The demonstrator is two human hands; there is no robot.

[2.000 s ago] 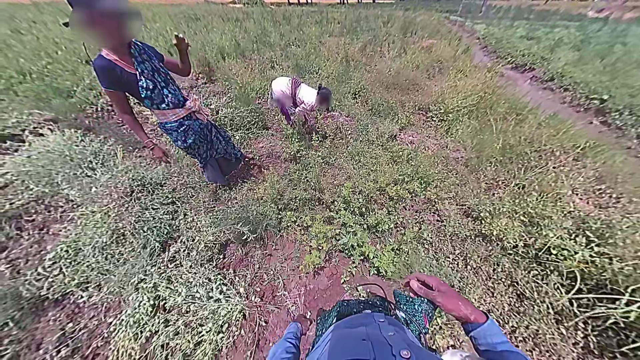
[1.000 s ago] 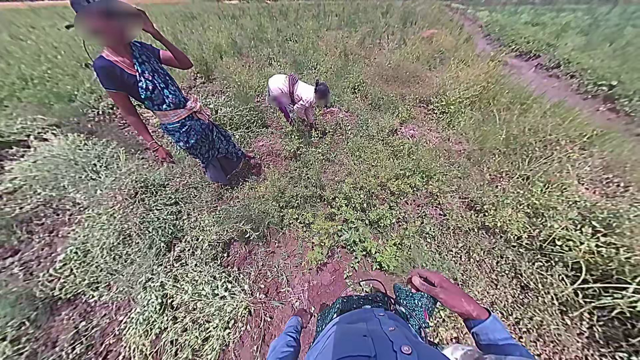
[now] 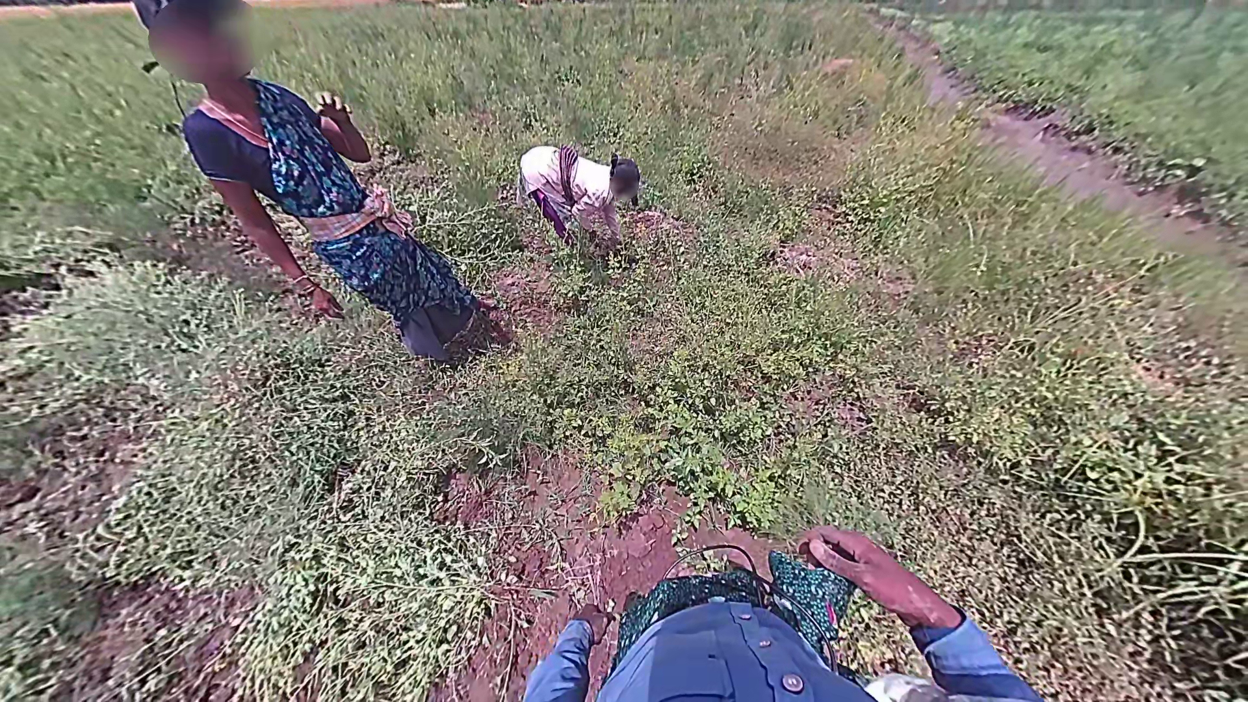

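Note:
My right hand [image 3: 873, 573] is at the lower right, out from the blue buttoned shirt [image 3: 726, 648], its fingers bent beside the dark green patterned cloth [image 3: 811, 595] at my waist. Whether those fingers hold part of the cloth is not clear. My left hand [image 3: 593, 620] hangs low at the shirt's left side, small and dark, mostly cut off from sight by the sleeve; its grip cannot be made out. A thin black cable [image 3: 717, 549] loops in front of the shirt. Low green plants [image 3: 721, 439] grow from reddish soil [image 3: 624, 551] just ahead.
One person [image 3: 341, 214] in blue patterned cloth stands at the left. Farther ahead another person [image 3: 575, 185] in a pale top bends over the plants. Cut or flattened weeds [image 3: 380, 585] cover the left ground. A bare dirt strip [image 3: 1063, 161] runs along the upper right.
The standing person's raised hand went up to the head and is now lowered to shoulder height. The bending person stays bent over the plants. My hands have hardly moved.

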